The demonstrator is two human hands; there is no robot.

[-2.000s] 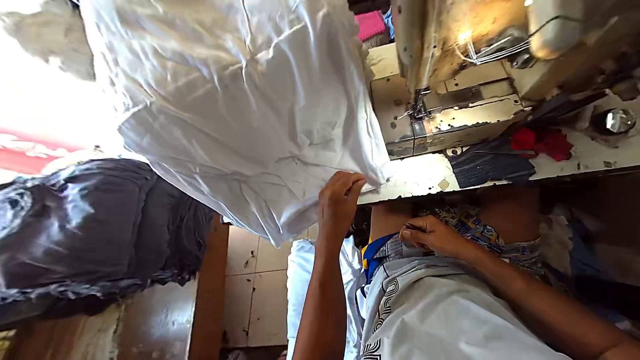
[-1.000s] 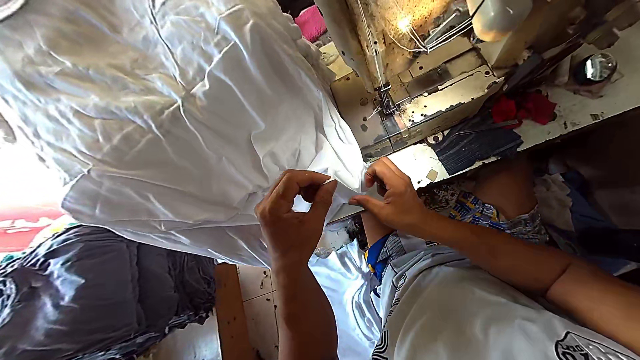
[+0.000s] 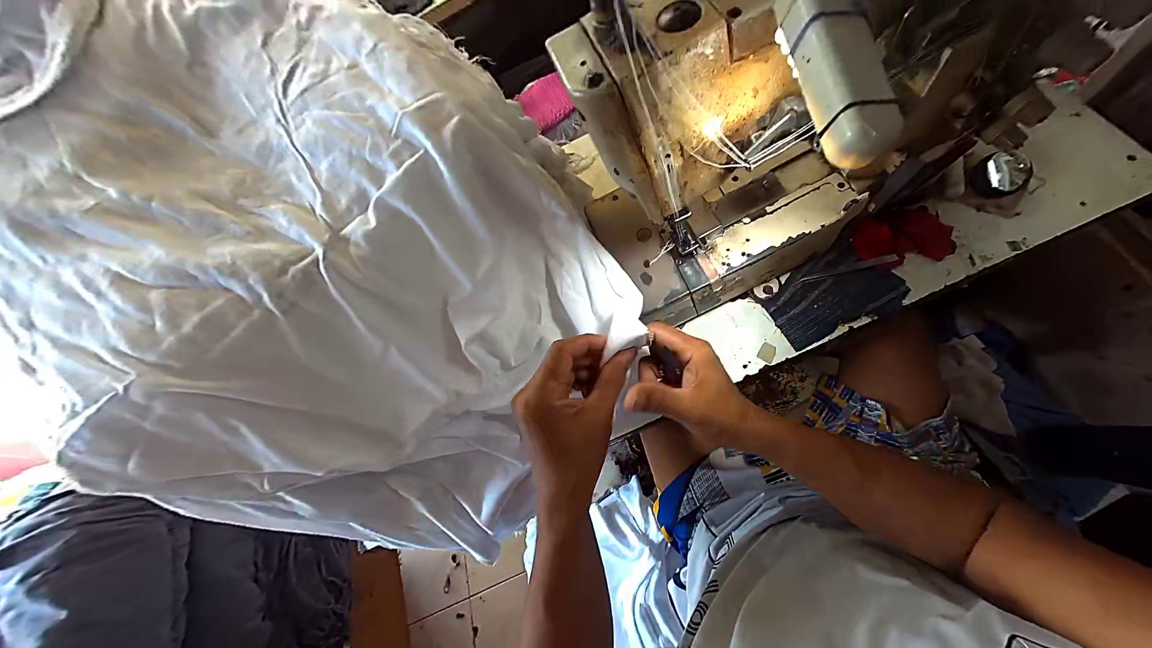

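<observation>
A large piece of white fabric [image 3: 387,297] spreads over the left and middle of the view. My left hand [image 3: 576,396] pinches a folded corner of it between thumb and fingers, just in front of the sewing machine. Close on the right, my right hand [image 3: 688,382] has its thumb and index finger curved at the same corner; whether they grip the cloth is hard to tell. The industrial sewing machine [image 3: 756,225] stands beyond both hands, its presser foot [image 3: 684,236] threaded with white thread and its lamp lit.
Dark fabric strips [image 3: 837,301] and a red cloth scrap [image 3: 904,236] lie on the machine table [image 3: 1071,193], near a small round shiny object [image 3: 1001,173]. A pile of dark grey fabric [image 3: 180,576] sits at lower left. Pink cloth [image 3: 544,101] shows behind the machine.
My right hand has moved from my lap up to the fabric's corner beside my left hand. The left hand now pinches a folded corner. The view has shifted somewhat.
</observation>
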